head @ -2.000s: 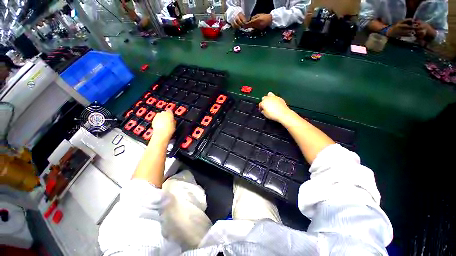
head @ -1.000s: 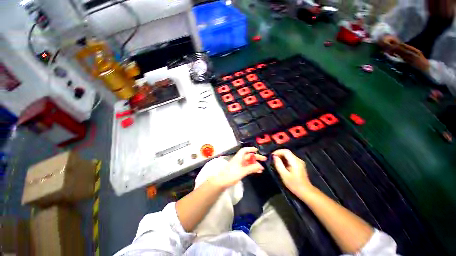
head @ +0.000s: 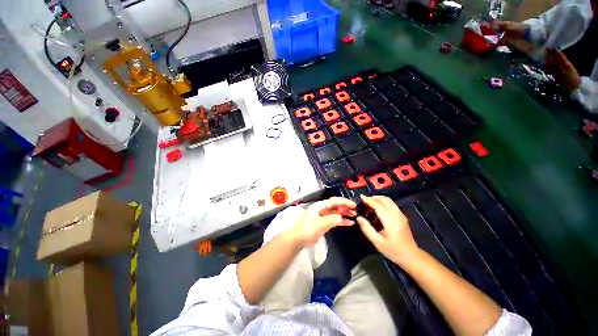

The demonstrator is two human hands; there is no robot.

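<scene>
My left hand [head: 318, 220] is in front of my lap at the near edge of the trays, its fingers closed on a red housing [head: 338, 210], mostly hidden by the fingers. My right hand [head: 391, 230] meets it from the right and holds a small dark component [head: 369, 214] against or beside the housing. A black blister tray [head: 387, 155] beyond my hands holds several red housings, with a row of them [head: 405, 172] along its near side. Another black tray [head: 472, 246] lies to the right.
White machine table [head: 197, 197] at left bears a brown fixture [head: 211, 123], red stop button [head: 279, 195], thin black outlines [head: 273, 132] and a loose red piece [head: 174, 155]. Gold cylinder [head: 154, 92], fan [head: 272, 82] and blue bin [head: 305, 29] stand behind. A person's hands [head: 562, 69] show at upper right.
My hands left the trays and came together before my lap; the view turned left. Since one second ago, they have closed in, and a dark component now shows at my right fingers.
</scene>
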